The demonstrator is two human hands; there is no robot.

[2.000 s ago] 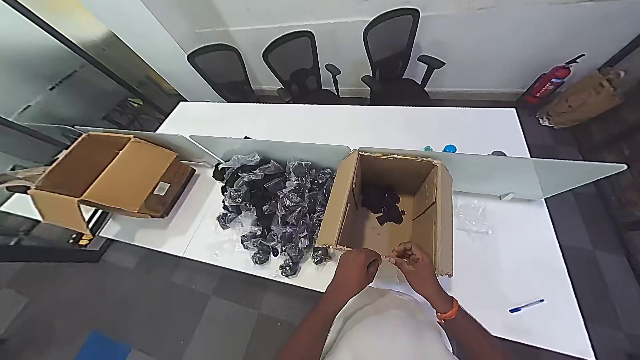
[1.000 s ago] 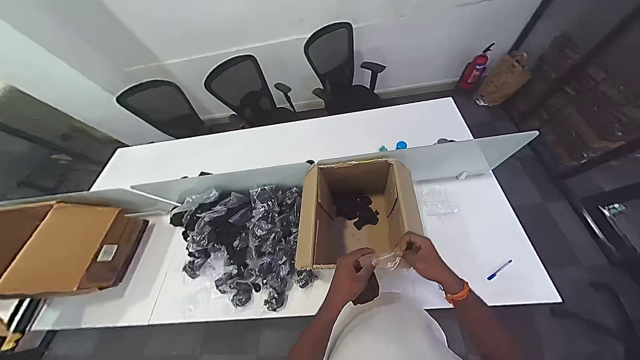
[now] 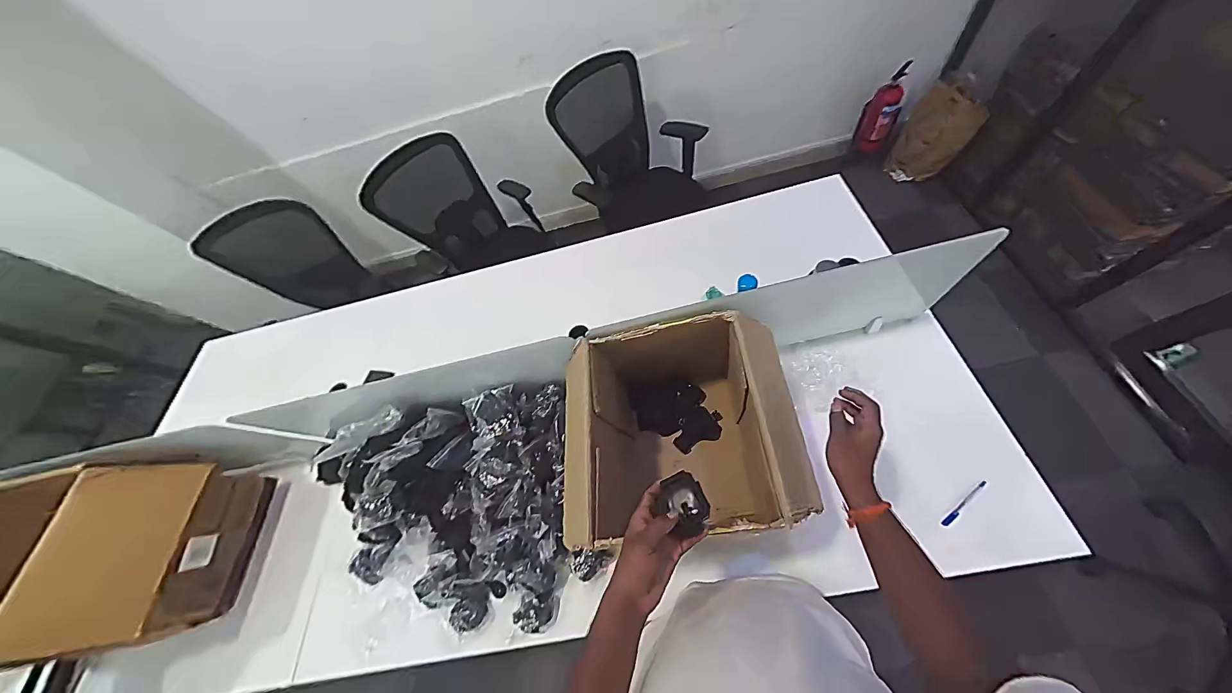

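My left hand (image 3: 656,541) grips a small black part (image 3: 684,504) with a clear round face, over the near edge of an open cardboard box (image 3: 789,438). Several black parts (image 3: 677,412) lie on the floor of that box. To the right of the box, my right hand (image 3: 855,438) is held with its fingers apart and curled, near some crumpled clear plastic (image 3: 816,373) on the table. Left of the box lies a heap of black parts in clear plastic bags (image 3: 452,500).
A second cardboard box (image 3: 106,549) stands at the left. A glass divider (image 3: 857,298) runs behind the open box across the white table (image 3: 1001,520). A blue pen (image 3: 963,503) lies at the right. Mesh chairs (image 3: 423,192) stand beyond the table.
My hands were together at the box's near edge, pulling at clear plastic. They are now apart: the right has moved right, out by the plastic, and the left holds the black part. The view has shifted.
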